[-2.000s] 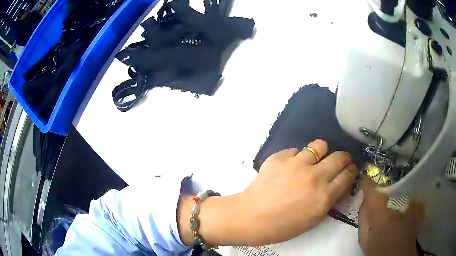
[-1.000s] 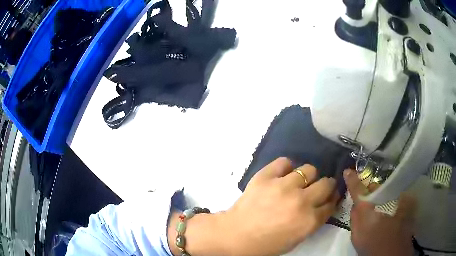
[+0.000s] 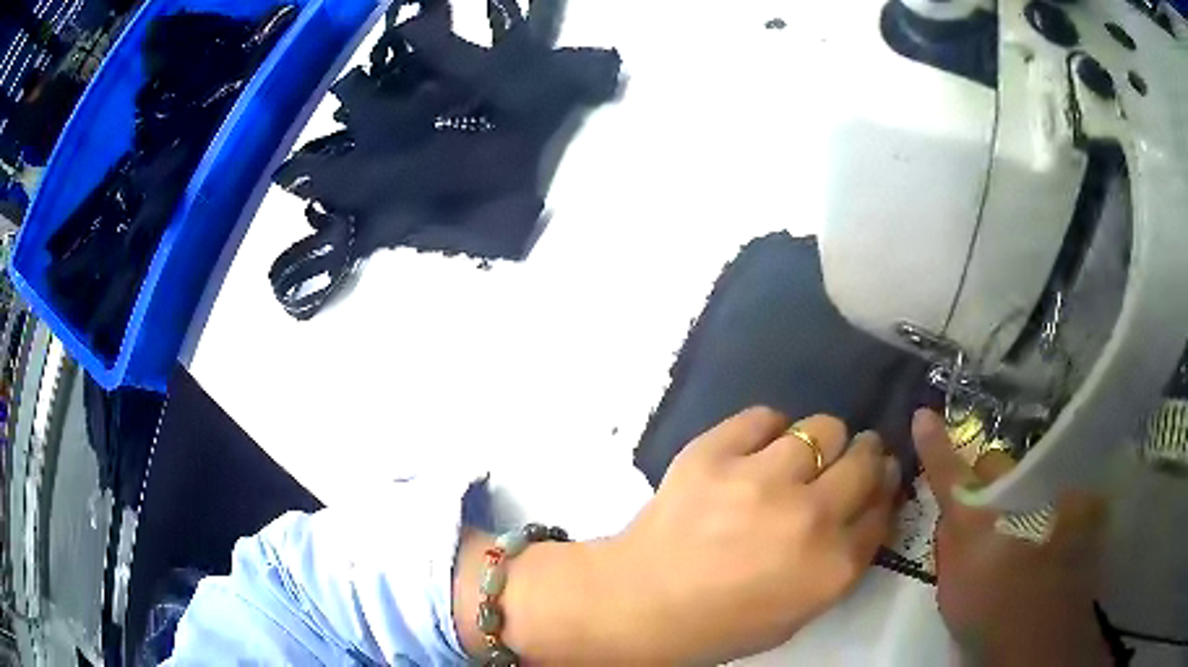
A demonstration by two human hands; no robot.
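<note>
A black fabric panel [image 3: 769, 345] lies flat on the white table, its right edge under the presser foot and needle [image 3: 958, 384] of the sewing machine [image 3: 932, 183]. My left hand [image 3: 769, 521], with a ring and a bead bracelet, lies on the panel's near edge with the fingers bent; the fingertips are partly hidden and hold the fabric's edge. My right hand [image 3: 997, 560] is at the near side of the needle, index finger pointing at the fabric beside the foot; it is blurred and partly behind the machine's arm. A dark strip [image 3: 903, 564] shows between the hands.
A heap of black pieces with zippered loops [image 3: 443, 156] lies on the table's far left part. A blue bin [image 3: 196, 248] full of black zippered pieces stands at the left table edge. Dark fabric [image 3: 215, 482] hangs below the table edge at left.
The view has shifted a little. The panel and both hands stay close to the needle, my left hand still on the near edge and my right index finger beside the foot.
</note>
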